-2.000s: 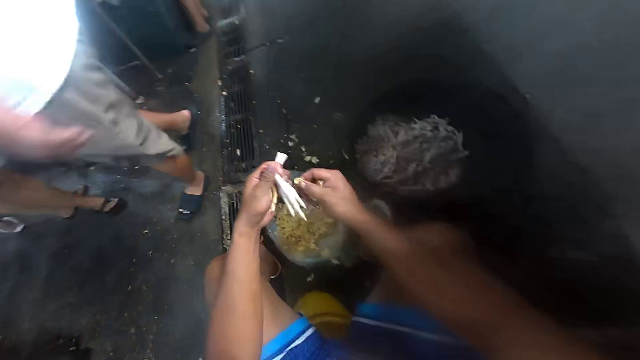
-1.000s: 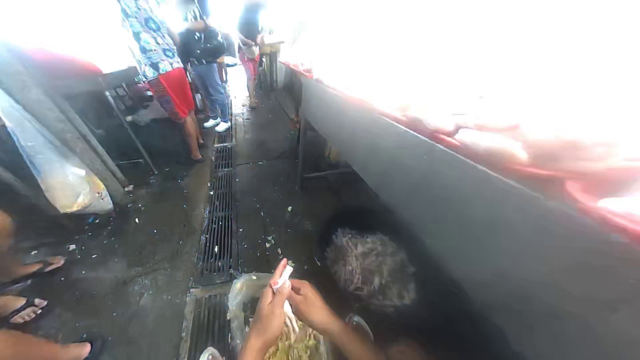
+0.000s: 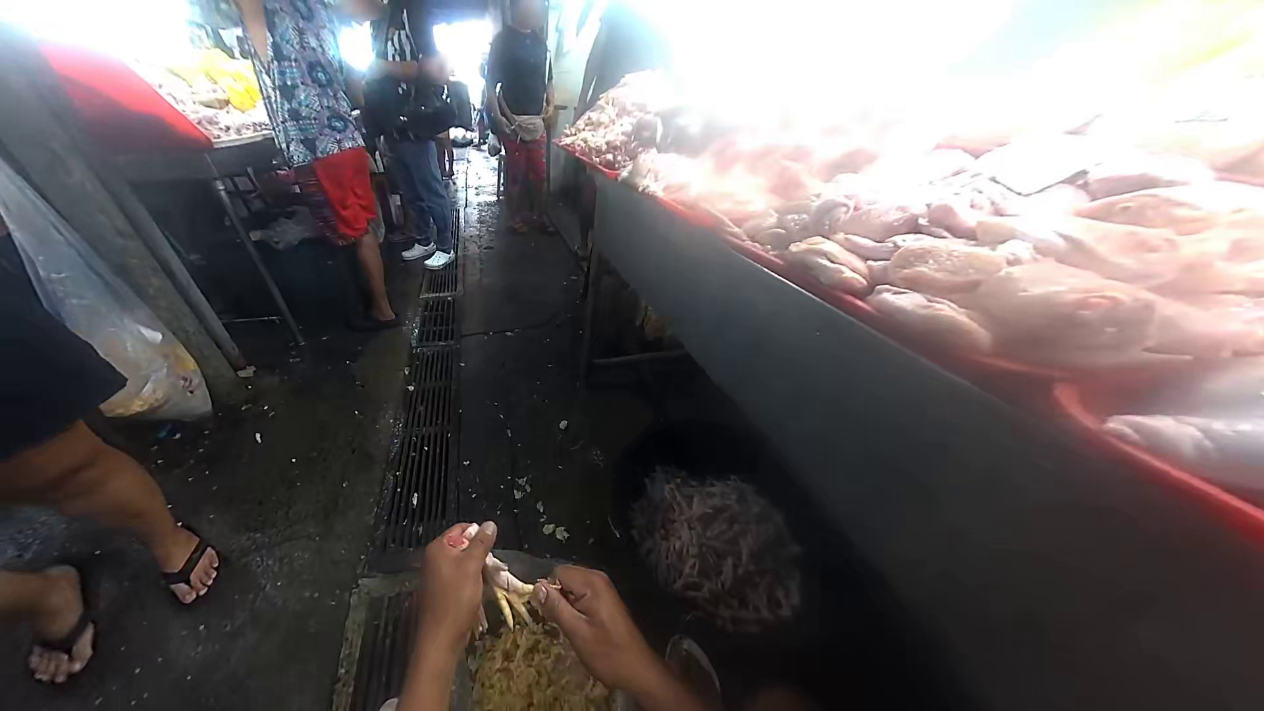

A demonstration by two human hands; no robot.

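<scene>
A pale chicken foot [image 3: 507, 583] is held low in the view, above a plastic-lined container of yellowish scraps [image 3: 538, 671]. My left hand [image 3: 456, 583] is closed around its upper end, with a reddish cut end showing at the thumb. My right hand [image 3: 591, 617] pinches one of its yellowish toes between thumb and fingertips. To the right of my hands, a dark round tub holds a heap of chicken feet [image 3: 721, 548].
A counter [image 3: 790, 346] bearing raw chicken pieces [image 3: 1057, 296] runs along the right. A floor drain grate [image 3: 425, 395] lies ahead. A person's sandalled foot [image 3: 193, 573] is at left, near a clear plastic bag [image 3: 163, 370]. Several people stand farther up the aisle.
The view has tilted up since the earliest frame. The chicken foot was white in my hands before; now yellowish toes show. My right hand now pinches a toe to the side.
</scene>
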